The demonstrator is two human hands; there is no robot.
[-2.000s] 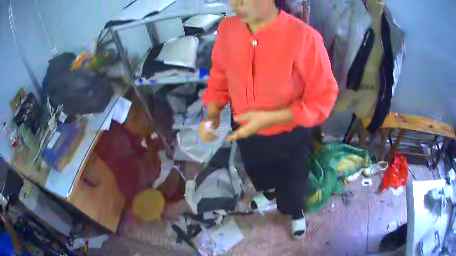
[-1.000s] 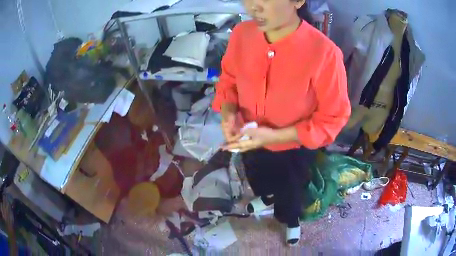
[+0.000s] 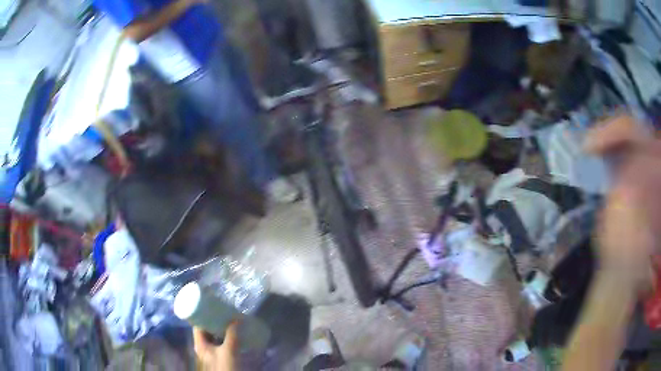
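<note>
My left hand is at the bottom edge, left of centre, its fingers around a pale grey-green cylinder, a tumbler with a round white end, tilted to the upper left. My right hand is raised at the right edge, large and blurred, with the bare forearm below it. It seems to hold a flat grey-blue thing, perhaps a phone; blur hides the exact grip.
A bicycle stands ahead in the middle. A person in a blue shirt is at upper left, by a large dark bag. A yellow stool, wooden desk, cloth scraps and a person's dark-trousered leg are right.
The view has swung left and down, away from the person in red. Both my hands, the tumbler, the bicycle and the blue-shirted person have come into view.
</note>
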